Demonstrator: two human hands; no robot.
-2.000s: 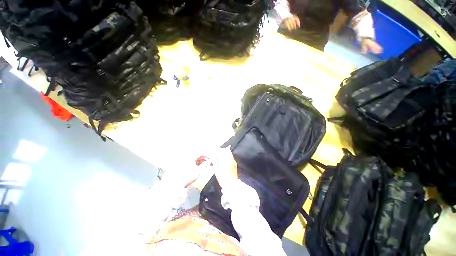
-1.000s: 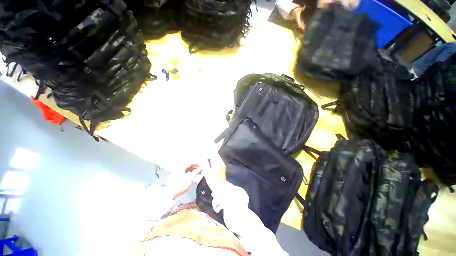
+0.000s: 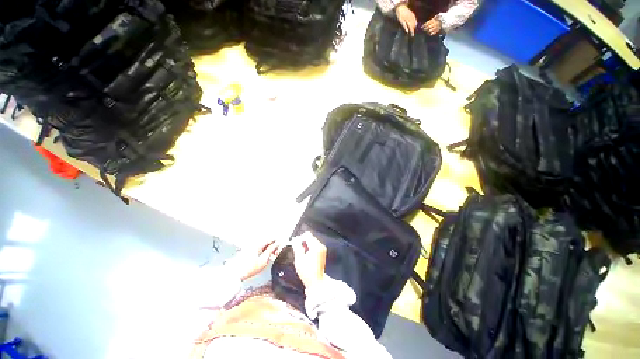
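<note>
An opened backpack [image 3: 382,158] lies on the pale yellow table in front of me, its black lining facing up. Its black-lined flap [image 3: 351,242] is folded down toward me and hangs over the table's front edge. My right hand [image 3: 309,258] is at the flap's left edge, fingers bent. My left hand [image 3: 261,258] is just left of it, fingertips close to the same edge. Glare washes out both hands, and what the fingertips hold cannot be made out.
Stacked camouflage backpacks [image 3: 105,84] stand at the left. More backpacks [image 3: 519,133] and an upright one [image 3: 505,273] are at the right. Across the table [image 3: 231,161], a person's hands rest on another backpack [image 3: 405,52]. A small yellow and blue item [image 3: 229,100] lies at the upper left.
The person across first lifted a backpack at the right and now has one on the table at top centre. My hands stay near the flap's left edge. The view has shifted slightly.
</note>
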